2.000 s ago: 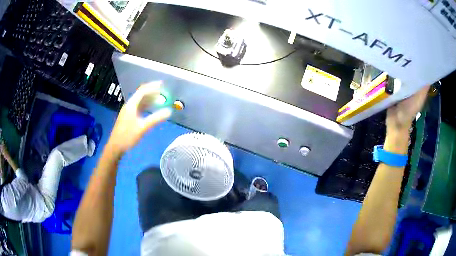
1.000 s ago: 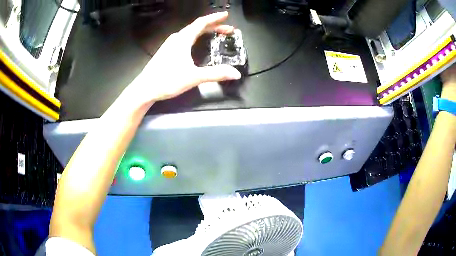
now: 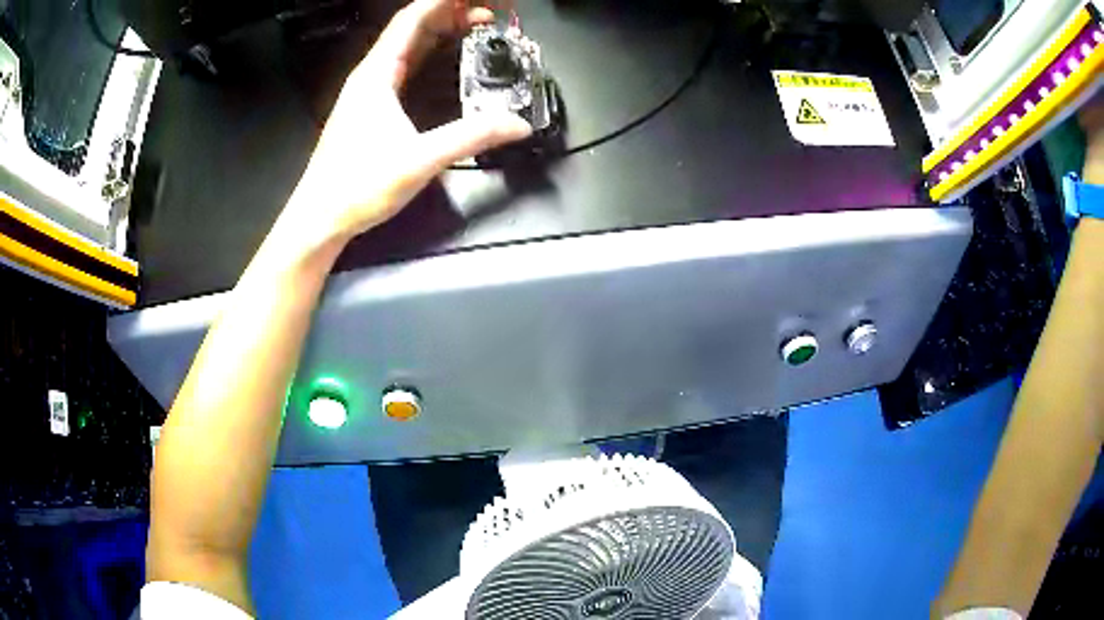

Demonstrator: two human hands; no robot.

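Note:
The fixture (image 3: pixel 542 115) stands on the dark table (image 3: pixel 654 182) at the upper middle, with a clear-silver workpiece (image 3: pixel 499 75) with a dark round centre on it. My left hand (image 3: pixel 394 133) is at its left side, thumb at the near edge and fingers at the far edge. Whether the fingers press on the workpiece is hard to tell. My right hand (image 3: pixel 1093 115) is mostly cut off at the right edge, beyond the light curtain, and its fingers are not visible.
Yellow-black sensor bars stand left (image 3: pixel 67 257) and right (image 3: pixel 1017 107). The front panel carries a lit green button (image 3: pixel 327 409), an orange button (image 3: pixel 401 403), a green button (image 3: pixel 799 349) and a white button (image 3: pixel 861 337). A fan (image 3: pixel 605 545) is at the lap. A cable (image 3: pixel 648 118) crosses the table.
My left hand has moved from above the front panel to the workpiece at the fixture. My right hand has stayed out at the right. The view has come closer to the table.

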